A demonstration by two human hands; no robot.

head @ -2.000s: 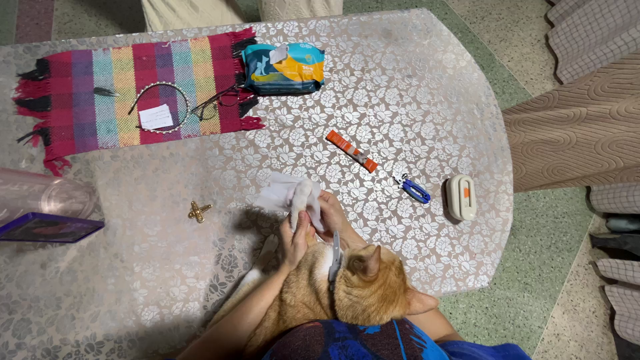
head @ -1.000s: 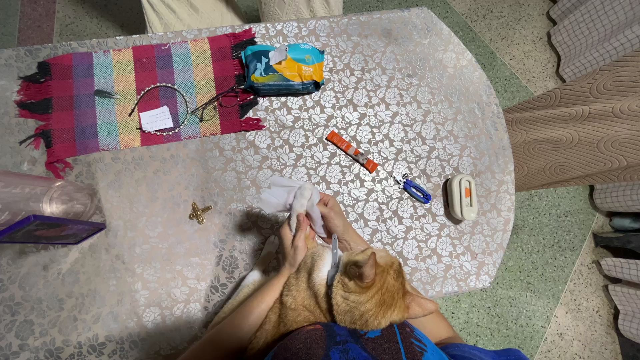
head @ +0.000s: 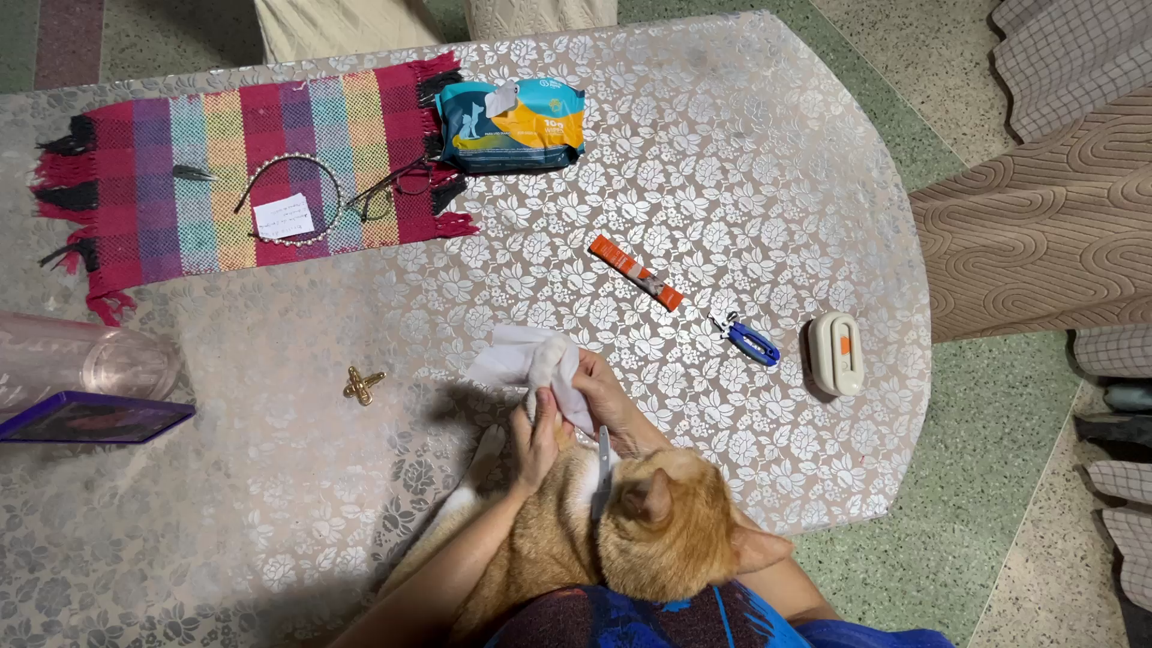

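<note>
An orange and white cat [head: 666, 531] with a grey collar [head: 603, 472] leans against my body, its head toward the right. My left hand [head: 537, 441] grips the cat's raised white front paw [head: 547, 360] from below. My right hand [head: 607, 391] holds a white wipe [head: 504, 355] against the paw's right side; the wipe spreads out behind the paw to the left. Beyond my right hand lie an orange sachet [head: 634, 273], blue-handled nail clippers [head: 749, 342] and a cream oval device [head: 835, 354] with an orange button.
A pack of pet wipes [head: 511, 126] lies beside a striped woven mat [head: 234, 108] bearing a headband [head: 337, 189], a paper slip [head: 283, 218] and eyeglasses [head: 396, 187]. Left are a gold clip [head: 364, 385], a clear pink vessel [head: 135, 360] and a purple-edged object [head: 99, 418]. Chairs stand around the table.
The white wipe spreads farther left of the paw than two seconds ago. Both hands stay at the paw, and the cat's head keeps nearly the same place.
</note>
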